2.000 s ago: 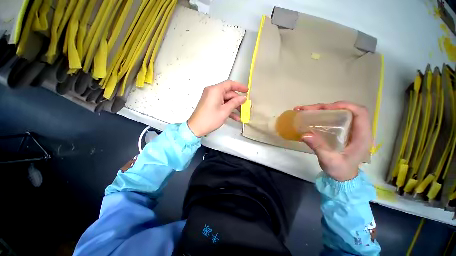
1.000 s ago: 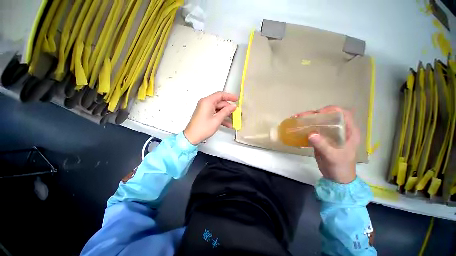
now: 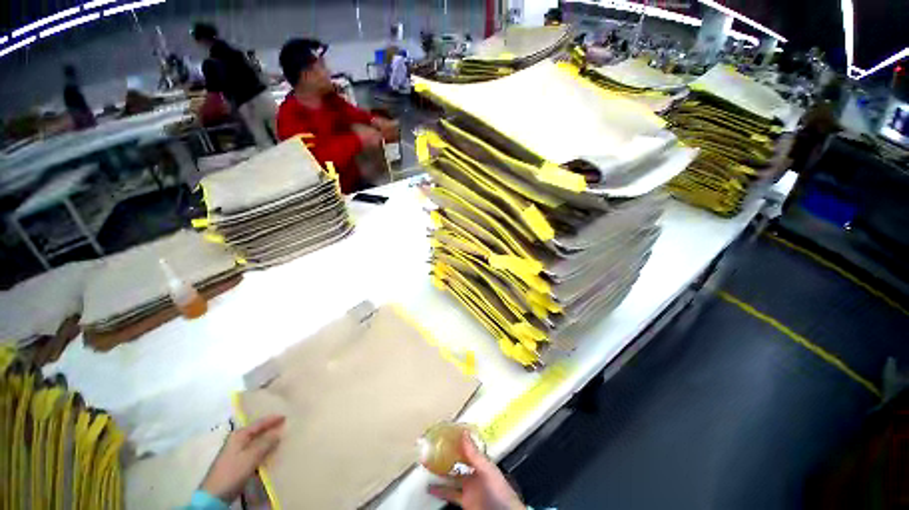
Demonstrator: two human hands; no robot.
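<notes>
A beige-grey bag panel (image 3: 349,408) lies flat on the white table, with yellow strips down its sides and grey tabs at its far edge. My left hand (image 3: 242,456) rests at the panel's left edge, fingers together over the yellow strip; whether it pinches anything cannot be told. My right hand (image 3: 480,482) holds the glue bottle (image 3: 447,448) with amber liquid, at the panel's near right corner. The bottle is seen end-on and its nozzle is hidden. Both hands are partly cut off by the lower edge of the picture.
A tall panel stack (image 3: 558,219) stands right behind the panel. More stacks (image 3: 279,204) stand further left and back. A second glue bottle (image 3: 184,291) stands by brown-edged stacks. A hanging-edge bundle (image 3: 60,438) is at lower left. A person in red (image 3: 329,120) sits across the table.
The view has swung up and to the right, bringing the tall stacks, other people and the aisle into view. My left hand's fingers now lie over the panel's edge. The bottle stays in my right hand.
</notes>
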